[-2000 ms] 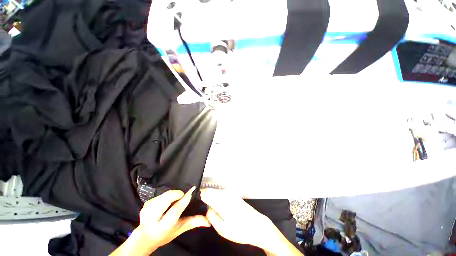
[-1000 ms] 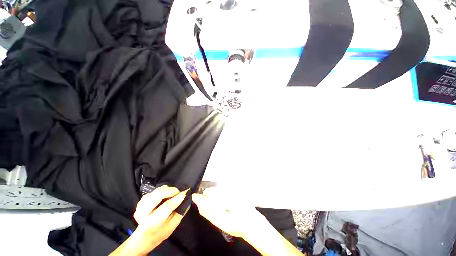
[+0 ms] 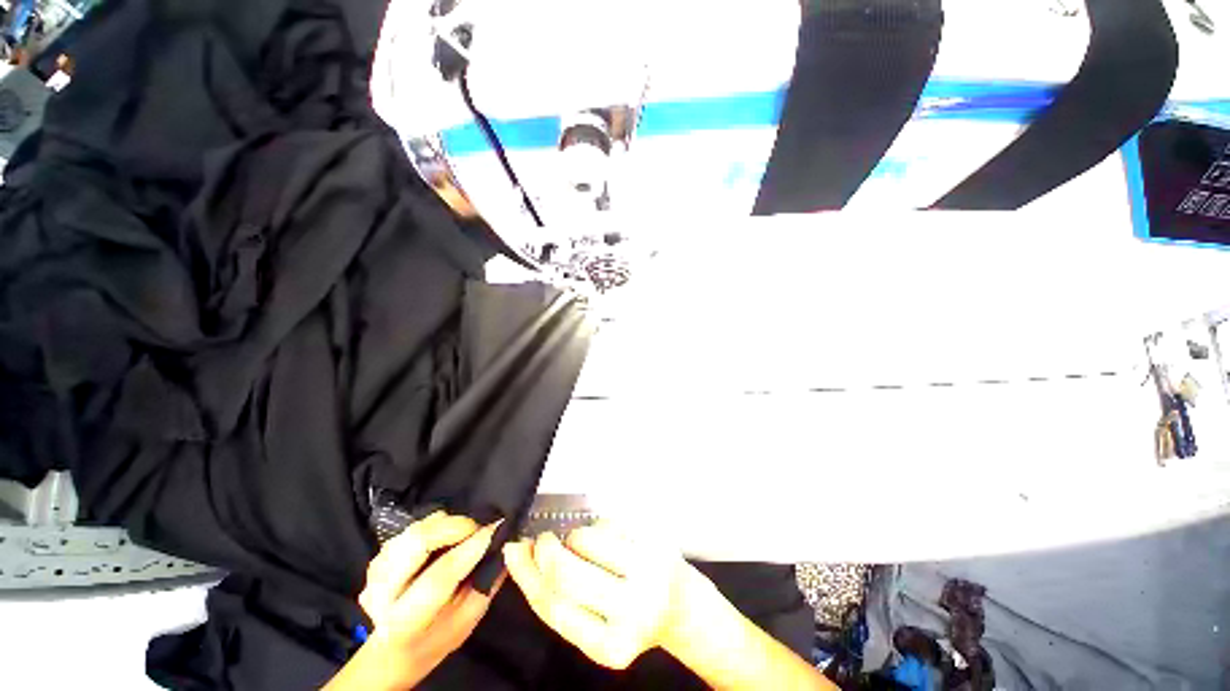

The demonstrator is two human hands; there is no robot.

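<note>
Black fabric (image 3: 290, 297) lies in a large heap left of the machine and runs in taut folds to the presser foot area (image 3: 600, 270). My left hand (image 3: 429, 581) pinches the fabric's edge at the table's front. My right hand (image 3: 594, 587) is just right of it, fingers curled at the same edge; its fingertips partly hide the cloth. The edge runs from between the hands up to the presser foot. The white sewing machine head (image 3: 715, 54) with a blue stripe spans the top.
Two black elastic bands (image 3: 857, 101) drape over the machine head. A dark control panel (image 3: 1194, 182) is at the right edge. Thread snips (image 3: 1174, 421) lie at the right. A ruler scale (image 3: 560, 513) marks the front edge. Grey cloth (image 3: 1079, 621) with dark scraps is below right.
The view has shifted slightly. My right hand's fingers have curled more and come closer to my left hand. The fabric still runs to the presser foot.
</note>
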